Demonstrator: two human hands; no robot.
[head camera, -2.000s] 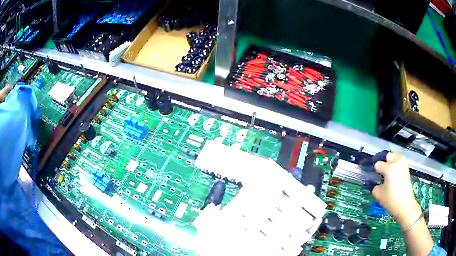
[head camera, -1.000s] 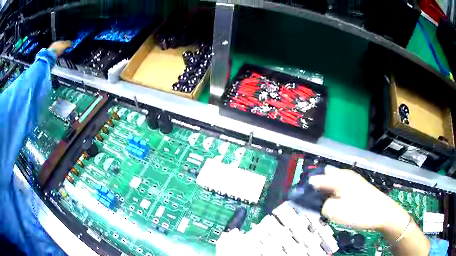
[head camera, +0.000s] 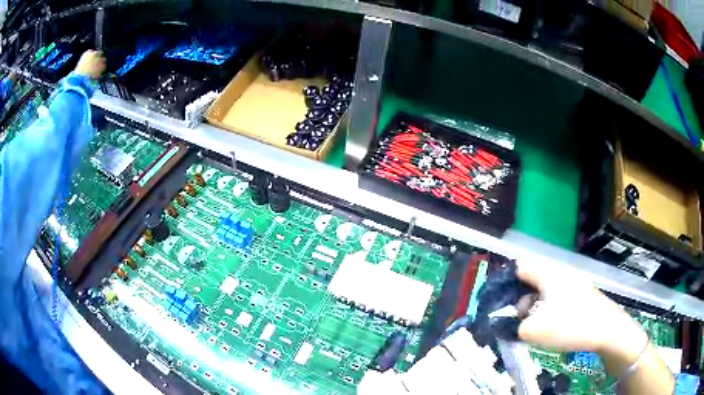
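Several white block components (head camera: 448, 359) lie side by side in a blurred, overexposed group at the bottom centre, above the large green circuit board (head camera: 255, 301). My left hand (head camera: 391, 352) is mostly cut off and washed out; one dark-covered fingertip shows beside the blocks, and it appears to hold them. My right hand (head camera: 571, 312) is at their right end, its dark-covered fingers closed around a white block, blurred. A row of white blocks (head camera: 382, 287) sits on the board, with blue components (head camera: 234, 231) and black capacitors (head camera: 270, 193) also on it.
Behind the metal rail (head camera: 309, 166) stand a cardboard tray of black capacitors (head camera: 320, 116), a black tray of red leads (head camera: 440, 166) and another cardboard tray (head camera: 664, 200). At left, another person's light blue sleeve (head camera: 38, 170) reaches to the parts trays. Neighbouring boards lie at both sides.
My right hand has come left from the right-hand board to the white blocks. The held blocks have shifted down and right. The other person's hand has moved up to the trays. The view has shifted slightly.
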